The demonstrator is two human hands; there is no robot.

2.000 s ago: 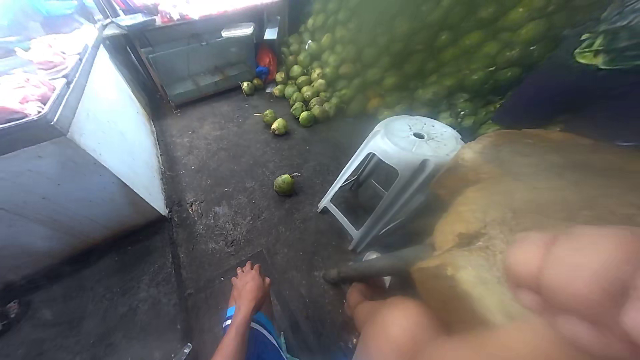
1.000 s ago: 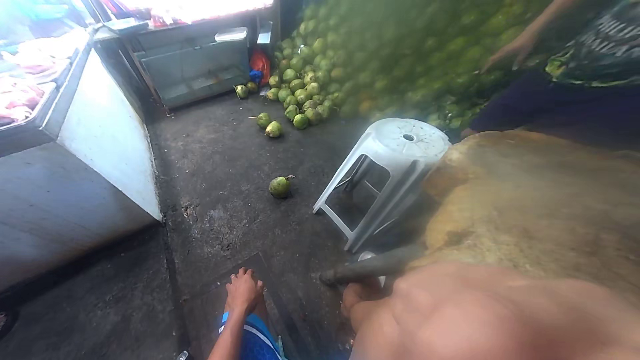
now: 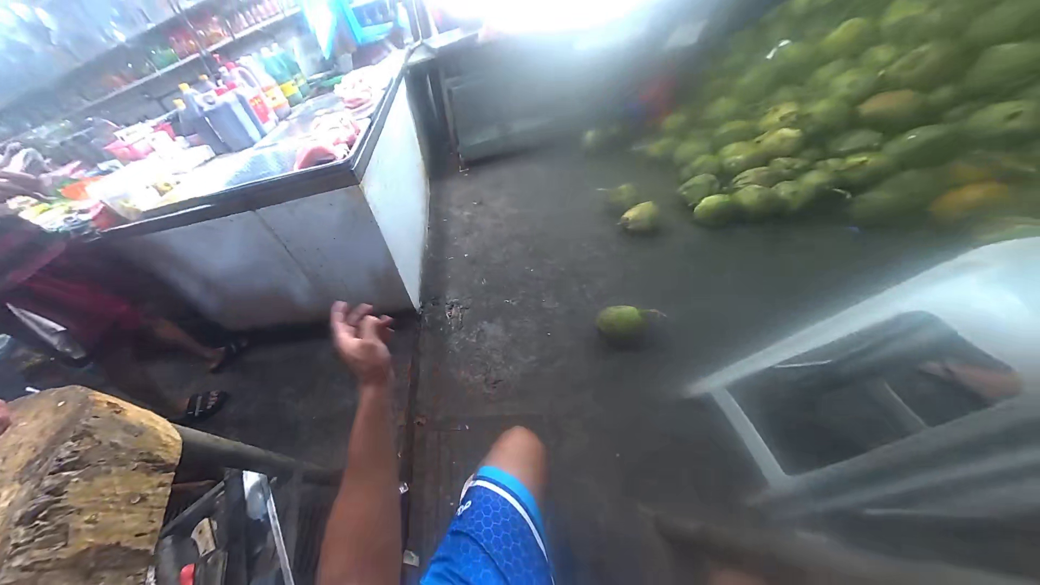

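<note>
Above the dark floor, my left hand (image 3: 362,343) is raised on an outstretched forearm, palm partly showing, with bent, spread fingers and nothing in it. It appears in front of the lower corner of a white-sided counter (image 3: 309,252); contact cannot be made out. My right hand is out of view. A single green coconut (image 3: 622,323) lies on the floor to the right of my left hand. At the lower left is a thick, rough wooden block (image 3: 89,487). My knee, in blue shorts (image 3: 496,528), shows at the bottom centre.
A blurred white plastic stool (image 3: 747,439) stands at the right. Green coconuts (image 3: 756,201) are heaped at the upper right, a few lying loose. Raw meat (image 3: 325,142) and bottles (image 3: 223,114) top the counter. Another person's sandalled foot (image 3: 205,404) is beyond the block.
The view has swung left, bringing the wooden block and more of the counter into sight. My left hand has lifted from beside my knee and reaches forward. The other person's arm at the upper right is gone from view.
</note>
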